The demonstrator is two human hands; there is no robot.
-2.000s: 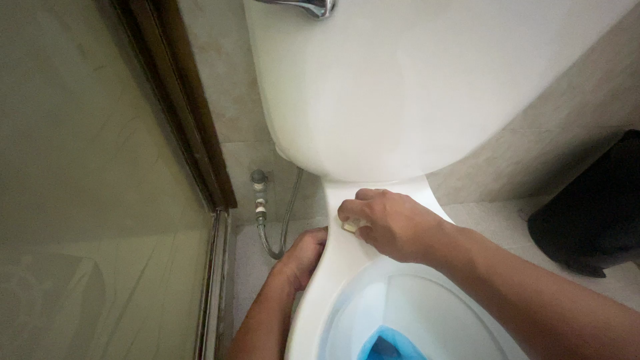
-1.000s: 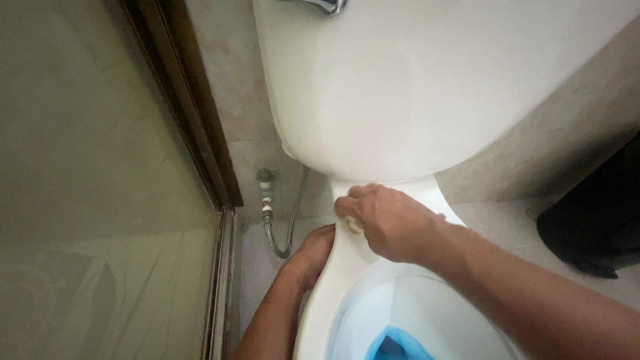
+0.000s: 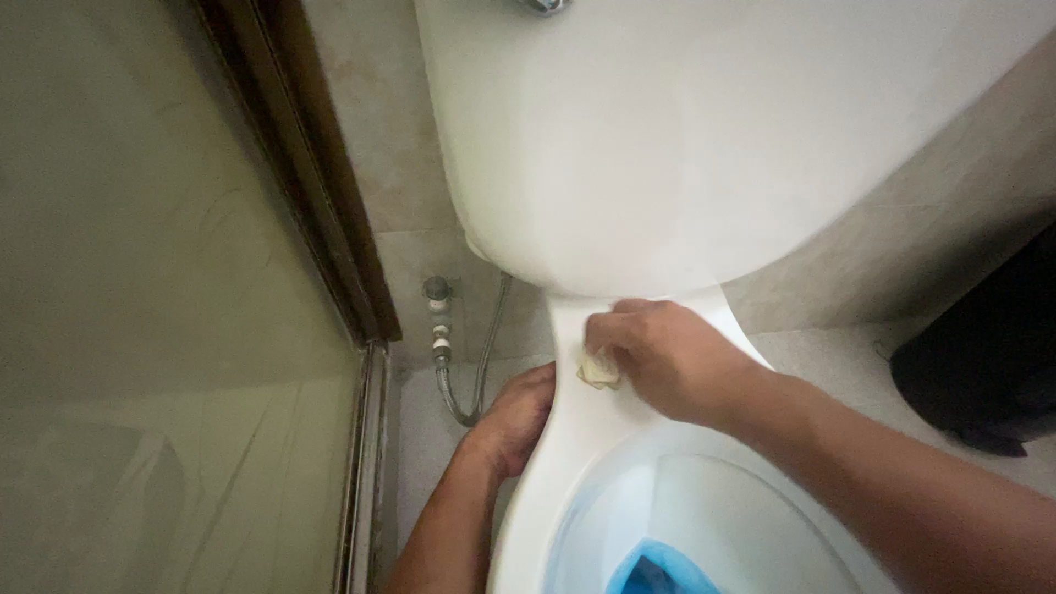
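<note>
My right hand (image 3: 672, 355) is over the back rim of a white toilet bowl (image 3: 536, 511), just below the cistern (image 3: 643, 148). Its fingers are closed on a small pale yellow piece (image 3: 599, 371) that touches the rim; its material is not clear. My left hand (image 3: 520, 417) lies against the outer left side of the bowl, with its fingertips partly hidden behind the edge. Whether it holds anything cannot be seen. Blue liquid (image 3: 660, 569) shows at the bottom of the bowl.
A braided water hose (image 3: 450, 396) runs from a wall valve (image 3: 437, 289) up to the cistern. To the left stands a glass panel (image 3: 165, 330) with a brown frame (image 3: 313, 165). A black bin (image 3: 982, 355) is on the floor at the right. The flush lever (image 3: 546, 4) shows at the top.
The right hand has shifted a little on the back rim, and more of the yellow piece shows below its fingers than one second ago. The left hand stays at the bowl's side.
</note>
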